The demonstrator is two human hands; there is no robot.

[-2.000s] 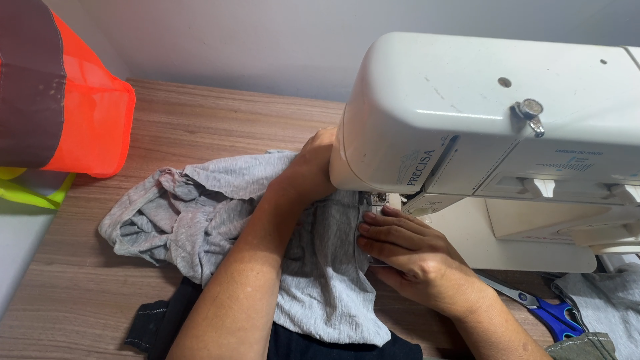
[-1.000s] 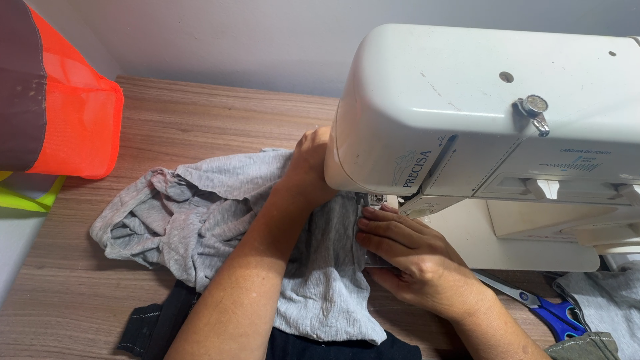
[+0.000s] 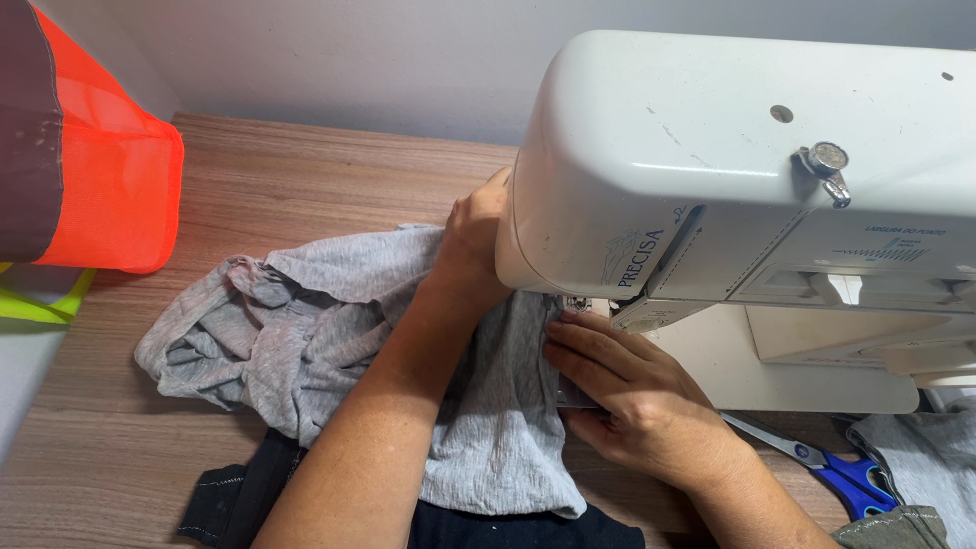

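Observation:
A white sewing machine (image 3: 717, 160) spans the right half of the view. Heather-grey knit fabric (image 3: 503, 427) runs under its needle area and bunches up to the left. My left hand (image 3: 476, 248) rests on the fabric beside the machine's head, which hides the fingertips. My right hand (image 3: 637, 389) lies at the fabric's right edge, its fingers close together by the presser foot area; whether they pinch the cloth is hard to tell. The needle is hidden behind the machine's head.
Blue-handled scissors (image 3: 846, 473) lie right of my right hand, near grey and olive cloth (image 3: 900, 526). Dark fabric (image 3: 518, 530) lies under the grey piece at the front. An orange and grey mesh item (image 3: 114, 168) stands at the left, above a neon yellow strip (image 3: 53, 301).
Both hands stay by the machine's needle area, with the grey fabric nearly as before. No other plain change shows.

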